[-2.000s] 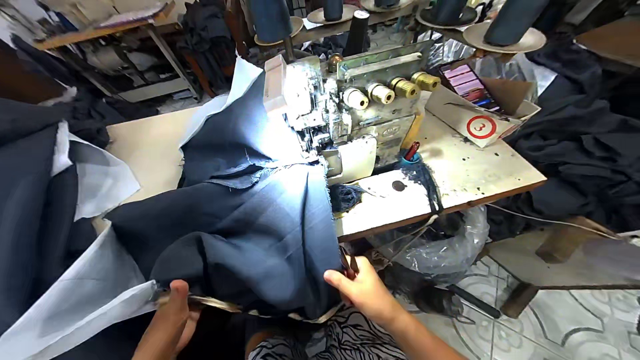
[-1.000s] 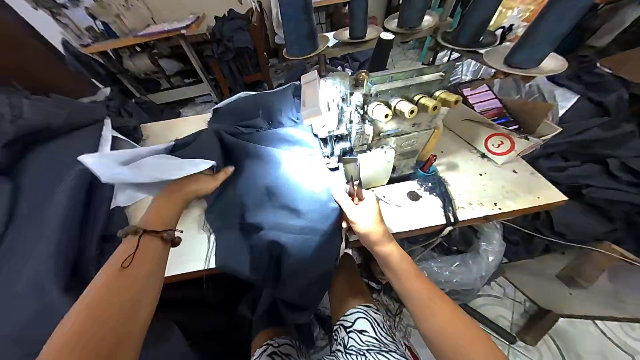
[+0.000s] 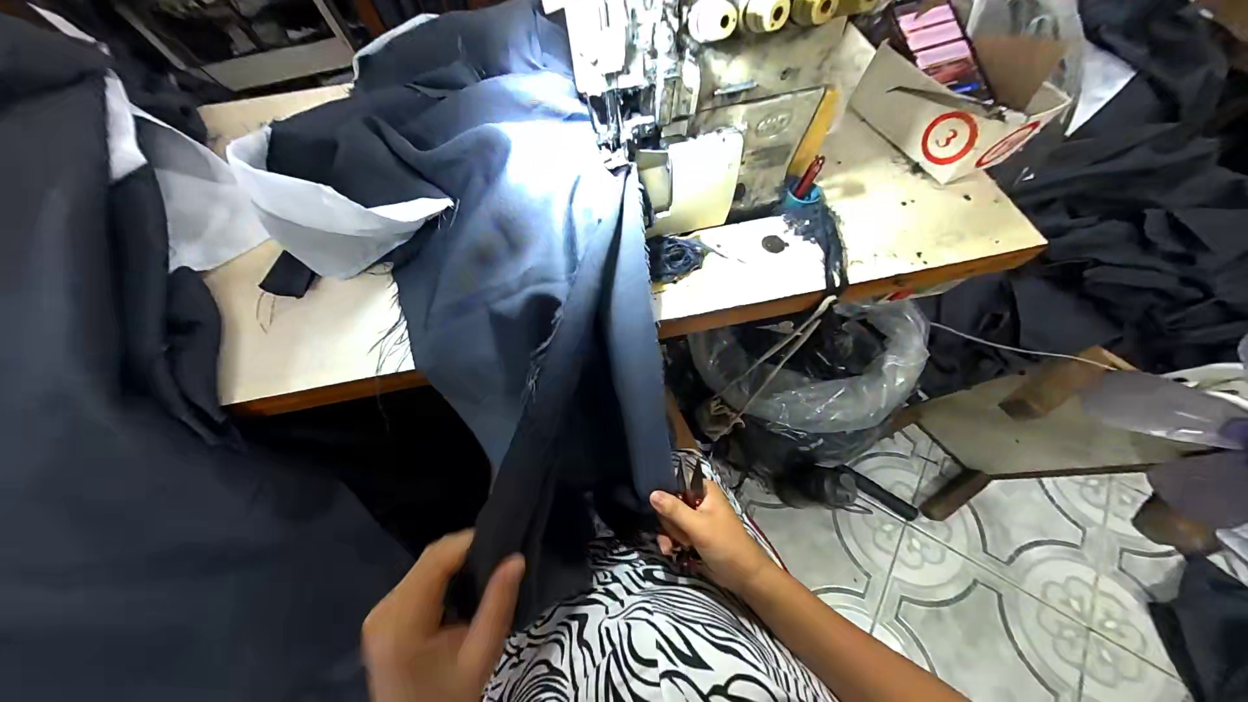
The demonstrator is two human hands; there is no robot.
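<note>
Dark blue fabric [image 3: 487, 263] runs from under the presser foot of an overlock sewing machine [image 3: 721, 107], over the table edge and down toward my lap. My left hand [image 3: 439, 624], slightly blurred, pinches a folded edge of this fabric between thumb and fingers. At the fabric's right edge, my right hand [image 3: 707, 531] holds the cloth with its thumb. Small thread snips [image 3: 694, 487] with red handles are also held in that hand, their blades pointing up. A pale lining piece [image 3: 341, 214] lies folded on the table, left of the lit fabric.
Dark cloth [image 3: 195, 507] hangs at the left. On the wooden table [image 3: 926, 234] stand an open cardboard box [image 3: 936, 127] and a small blue holder [image 3: 802, 198] with a red tool. Below are a plastic-lined bin [image 3: 819, 370] and a low wooden stool [image 3: 1053, 429]. More dark cloth lies right.
My left hand has moved from the fabric on the table down to its lower edge near my lap. My right hand has moved down along the right edge. The view has tilted downward.
</note>
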